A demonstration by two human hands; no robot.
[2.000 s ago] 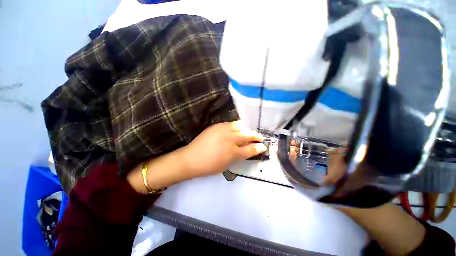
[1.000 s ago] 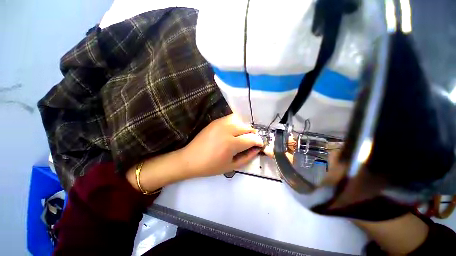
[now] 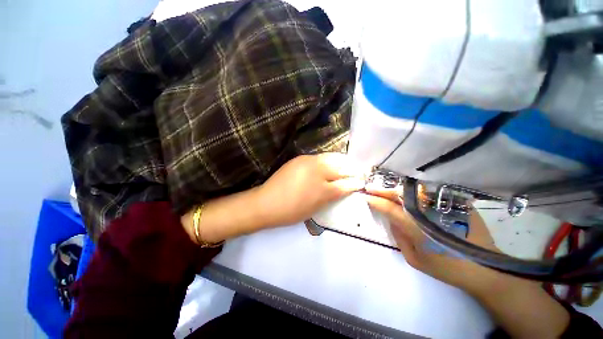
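Observation:
A dark brown plaid garment (image 3: 231, 99) with pale yellow lines lies crumpled left of the white sewing machine (image 3: 423, 132) with a blue stripe. My left hand (image 3: 301, 192) lies at the garment's lower right edge, its fingertips pinched at the needle area (image 3: 385, 177). My right hand (image 3: 423, 245) comes from the lower right, its fingertips meeting the left ones just below the presser foot. A small edge of cloth seems to be between the fingertips; most of it is hidden by the fingers. A dark curved loop (image 3: 449, 246) crosses in front of my right hand.
Scissors with red and orange-yellow handles (image 3: 559, 251) lie at the right. A grey measuring strip (image 3: 278, 298) runs along the white table's (image 3: 264, 261) front edge. A blue bin (image 3: 43, 265) with dark contents stands at the lower left. A pale wall is at the left.
The view has shifted, and the loop no longer covers as much of my right hand. My right fingers now show beside my left fingertips. More of the garment shows beside the machine head.

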